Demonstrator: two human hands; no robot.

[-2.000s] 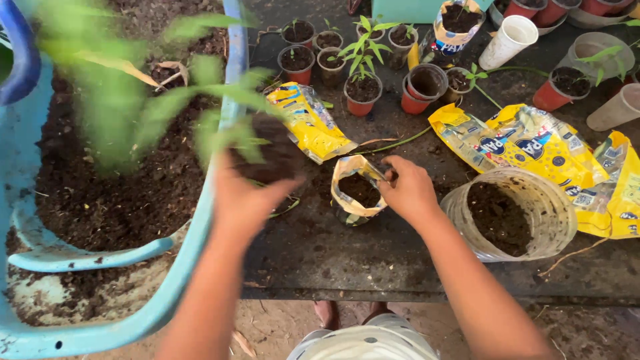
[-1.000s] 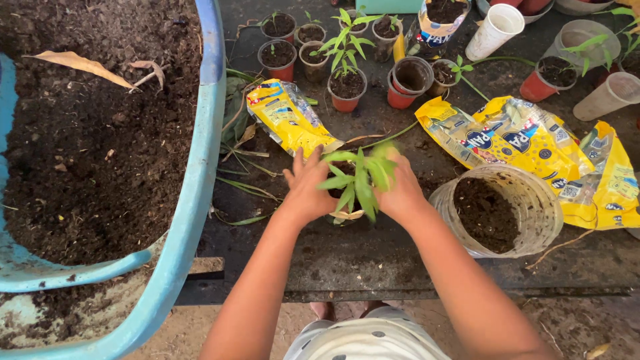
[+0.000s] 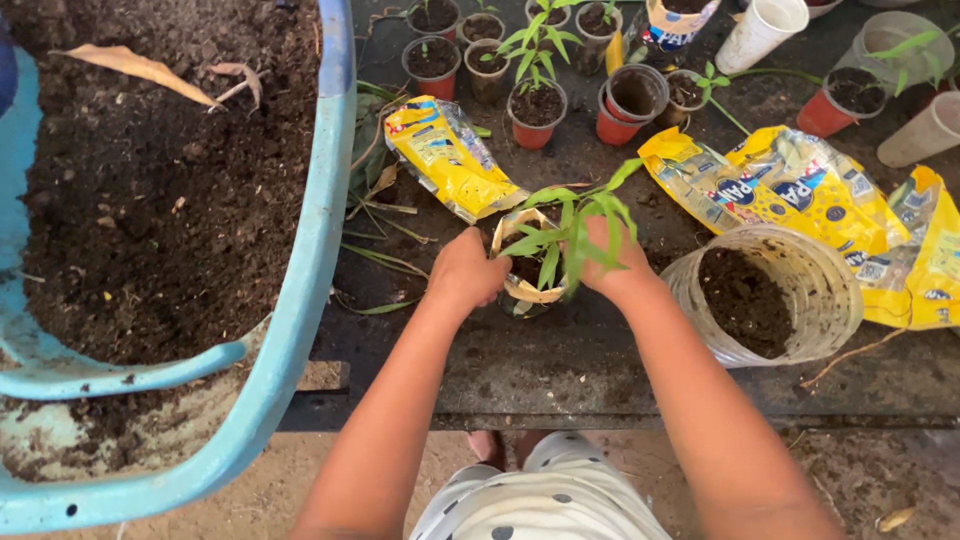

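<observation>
A plastic food bag with a rolled-down rim stands on the dark table between my hands, with a leafy green seedling in its mouth. My left hand grips the bag's left rim between thumb and fingers. On the right side, my right hand is at the bag's edge, partly behind the leaves; its fingertips are hidden, so its hold cannot be told. A clear plastic tub with dark soil stands to the right of that hand.
A light-blue basin of dark soil fills the left. Yellow empty bags lie behind and at right. Several small pots, including a red one with a seedling, stand at the back. The table's front edge runs below my forearms.
Two seconds ago my left hand was over by the basin, with a blurred plant near it. The plant is now at the rolled bag, and both hands are at the bag's sides.
</observation>
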